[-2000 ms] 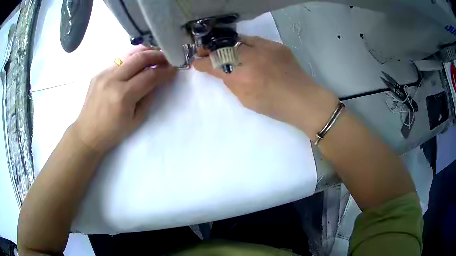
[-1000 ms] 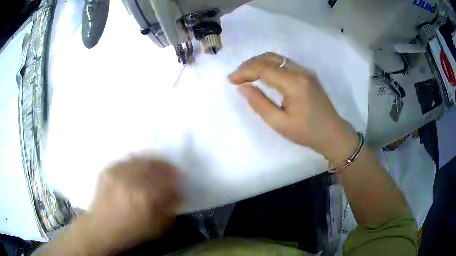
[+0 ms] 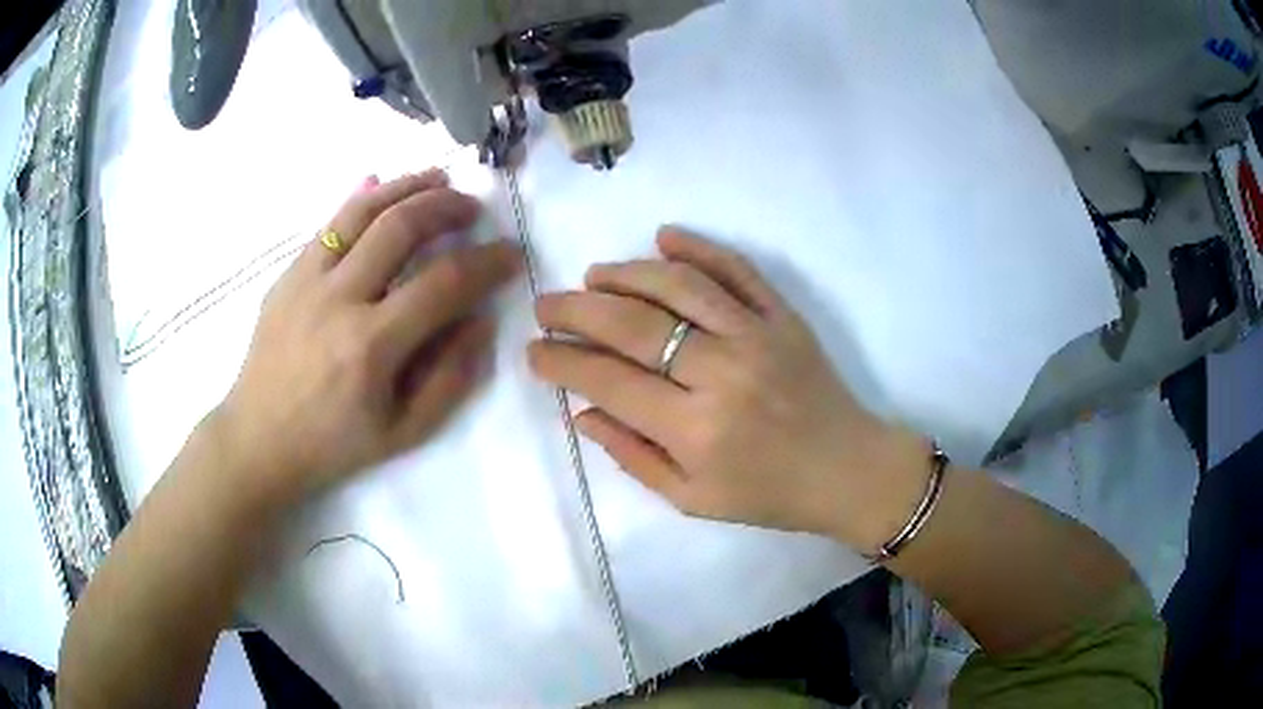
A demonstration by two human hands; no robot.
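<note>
A large white garment panel (image 3: 887,208) covers the machine bed. A dark double-line seam (image 3: 592,519) runs from the presser foot (image 3: 506,136) down to the panel's frayed front edge. My left hand (image 3: 374,333) rests on the cloth left of the seam, fingers bent and slightly blurred, fingertips near the seam below the foot. My right hand (image 3: 720,388) lies flat on the cloth right of the seam, fingers spread, fingertips at the seam. Neither hand visibly grips the cloth. A narrow stitched line pair (image 3: 208,302) shows on the cloth at left.
The cream ribbed knob (image 3: 596,132) hangs right of the foot. A grey oval lever (image 3: 211,63) is at upper left. A silvery taped strip (image 3: 53,305) edges the left side. Dark snips (image 3: 1119,249) lie partly hidden beyond the cloth's right edge. A loose thread (image 3: 374,547) curls at lower left.
The cloth has been turned and shifted, so the seam and left stitched lines now show. My left hand has moved up from the front edge toward the foot. My right hand has lowered flat beside the seam.
</note>
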